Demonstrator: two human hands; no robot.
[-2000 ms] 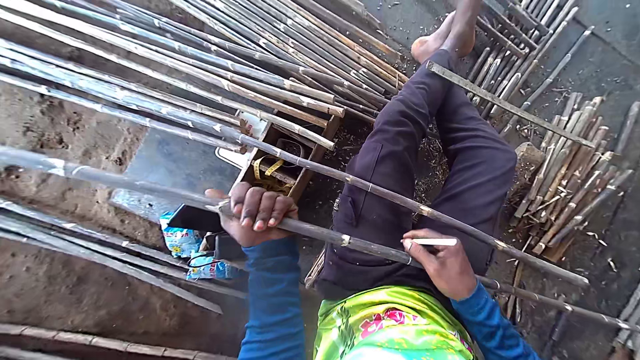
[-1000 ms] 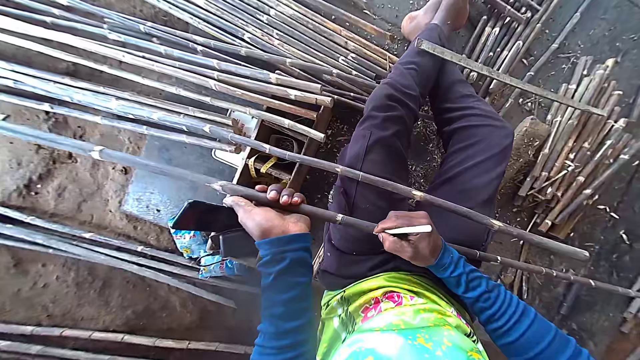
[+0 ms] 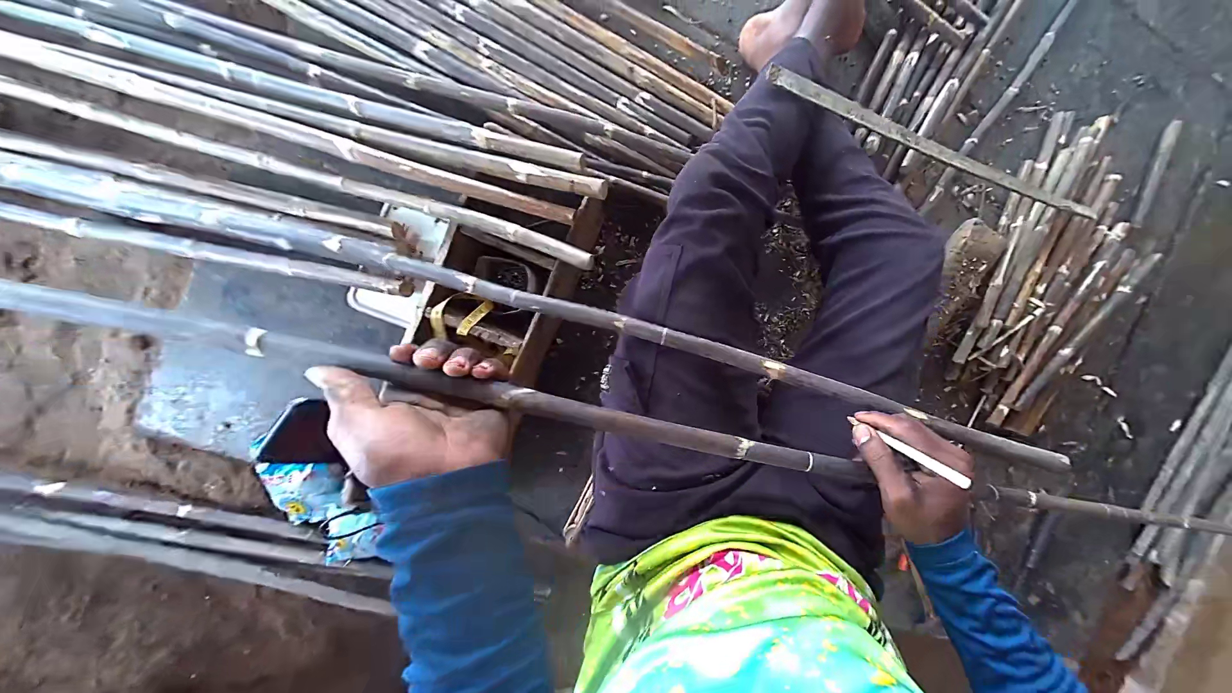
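Note:
A long dark bamboo pole [image 3: 626, 423] runs across my lap from the left edge to the right. My left hand [image 3: 419, 414] is palm up beneath it, the pole lying across the palm with the fingertips showing beyond it. My right hand [image 3: 919, 476] is around the same pole farther right and also holds a short white stick [image 3: 914, 452], perhaps chalk. A second bamboo pole [image 3: 712, 352] crosses my thighs just beyond, nearly parallel. On my shins rests a flat wooden strip [image 3: 924, 142].
Many bamboo poles [image 3: 318, 144] lie at upper left, their ends over a wooden box [image 3: 553, 318] holding yellow tape. Beside my left wrist are a dark open container [image 3: 298, 433] and blue packets [image 3: 303, 486]. Short cut canes [image 3: 1049, 279] are piled at right.
My left hand has turned from knuckles up, over the pole, to palm up beneath it. Marks on the pole's middle now show between my hands.

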